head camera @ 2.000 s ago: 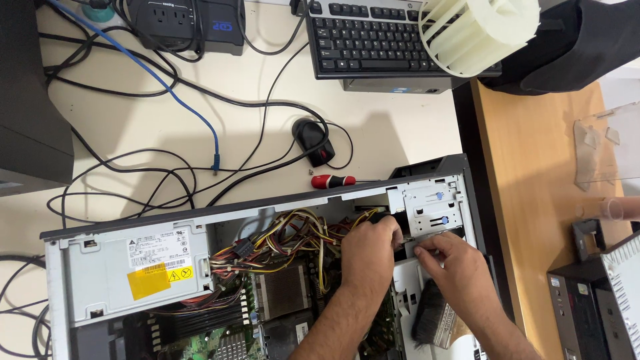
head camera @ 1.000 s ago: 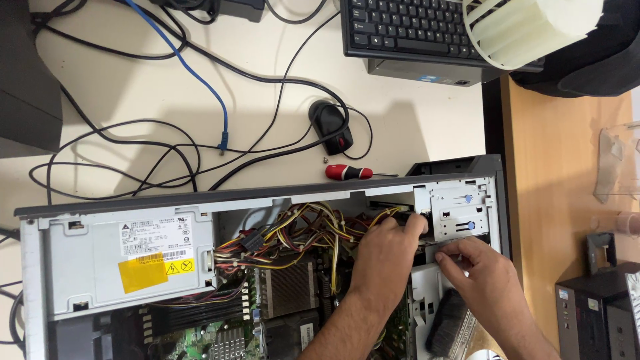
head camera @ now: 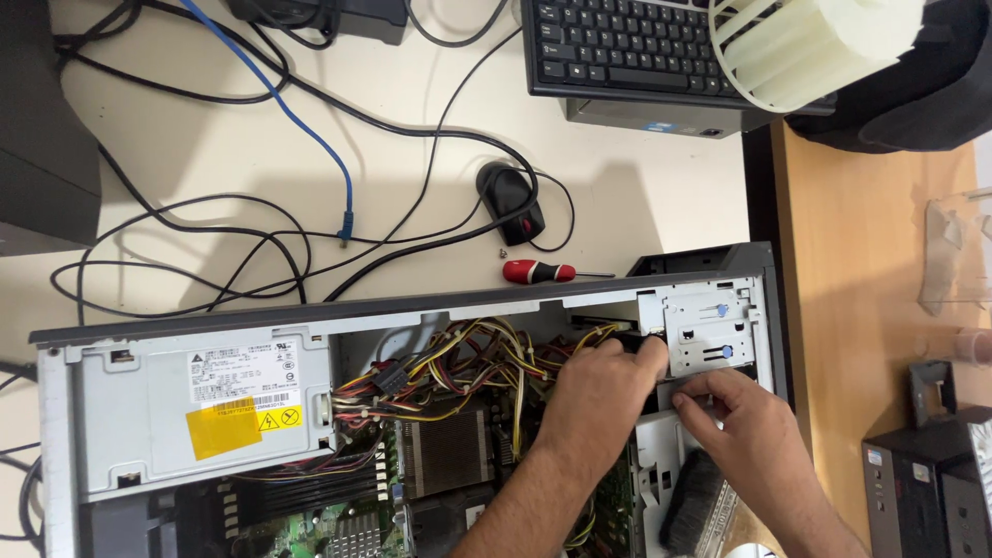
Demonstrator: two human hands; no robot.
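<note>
An open desktop computer case [head camera: 542, 301] lies on the table, its power supply [head camera: 256, 411] at the left. My left hand [head camera: 608, 387] reaches into it beside the drive cage [head camera: 709, 333], fingers bent around a dark part that is mostly hidden, perhaps a connector. Just right of it, my right hand [head camera: 736, 411] has thumb and forefinger nearly together at the cage's lower edge; whether anything is between them is unclear. Bundled power cables [head camera: 457, 356] run above the heatsink [head camera: 448, 449]. A black-bristled brush [head camera: 690, 496] lies under my right wrist.
Behind the case lie a red and black screwdriver [head camera: 542, 271], a small screw [head camera: 503, 253] and a mouse [head camera: 511, 203]. Black cables and a blue network cable [head camera: 310, 128] cross the table [head camera: 651, 186]. A keyboard [head camera: 620, 54] and a pale plastic spool [head camera: 814, 46] are at the top right.
Both hands stay at the drive cage, with only small finger shifts. The view has moved somewhat.
</note>
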